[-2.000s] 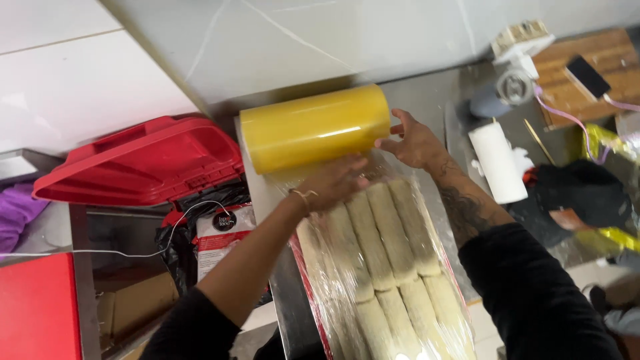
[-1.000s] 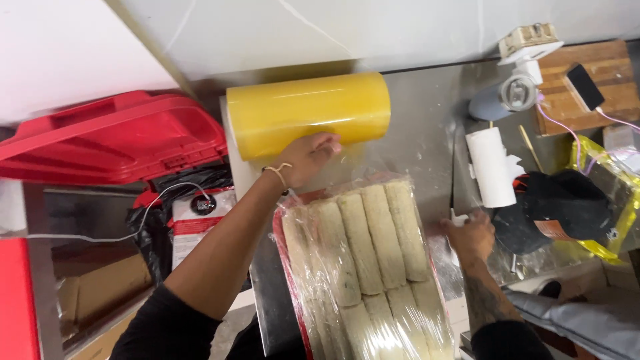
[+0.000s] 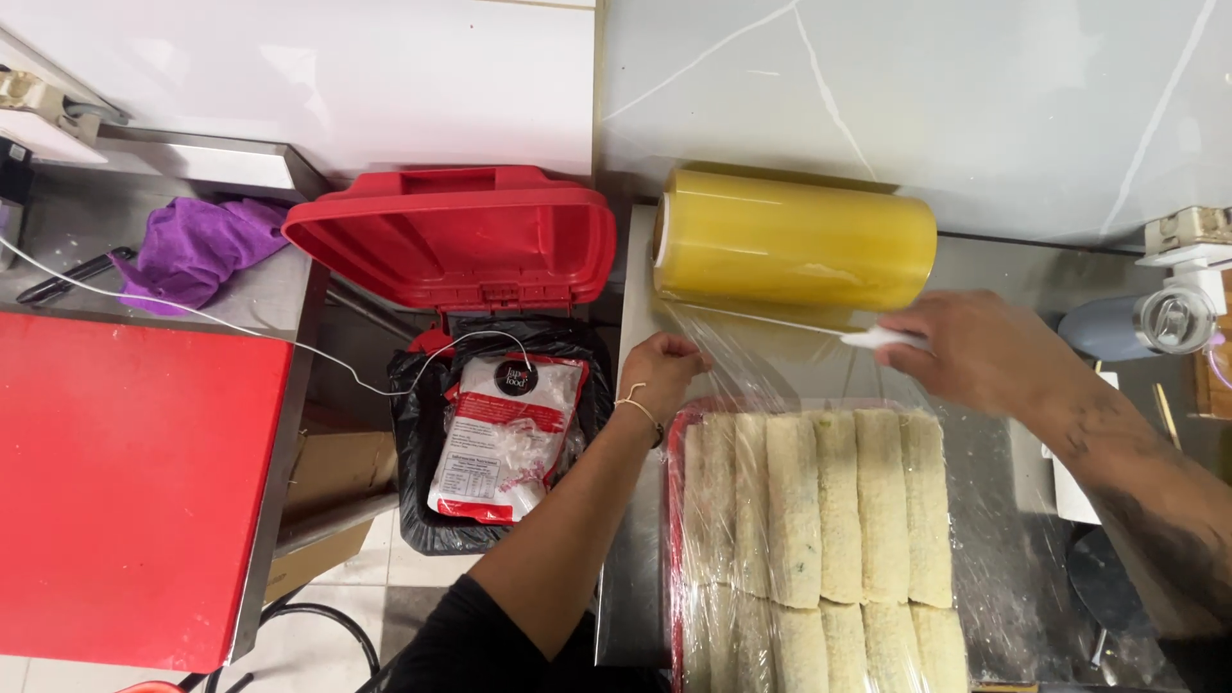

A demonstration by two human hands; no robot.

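Note:
My right hand (image 3: 972,351) is closed on the white handle of a knife (image 3: 881,338), whose thin blade points left along the front of a large yellow roll of plastic film (image 3: 799,241). Clear film (image 3: 741,356) stretches from the roll down over a red tray (image 3: 677,481). My left hand (image 3: 664,373), with a bracelet at the wrist, pinches the film's left edge between roll and tray. Under the film lie several pale, crumb-coated rolls of food (image 3: 794,510) in two rows.
A red bin lid (image 3: 462,236) stands raised behind a black-lined bin (image 3: 409,481) holding a printed bag (image 3: 510,433). Farther left are a red board (image 3: 125,481), a purple cloth (image 3: 197,250) and a white cable (image 3: 318,356). A grey tumbler (image 3: 1116,325) lies at the right, near a paper roll (image 3: 1073,481).
My right hand has come from beside the paper roll to the yellow roll, now with the knife. My left hand has moved from the yellow roll to the film's left edge. The view has shifted left.

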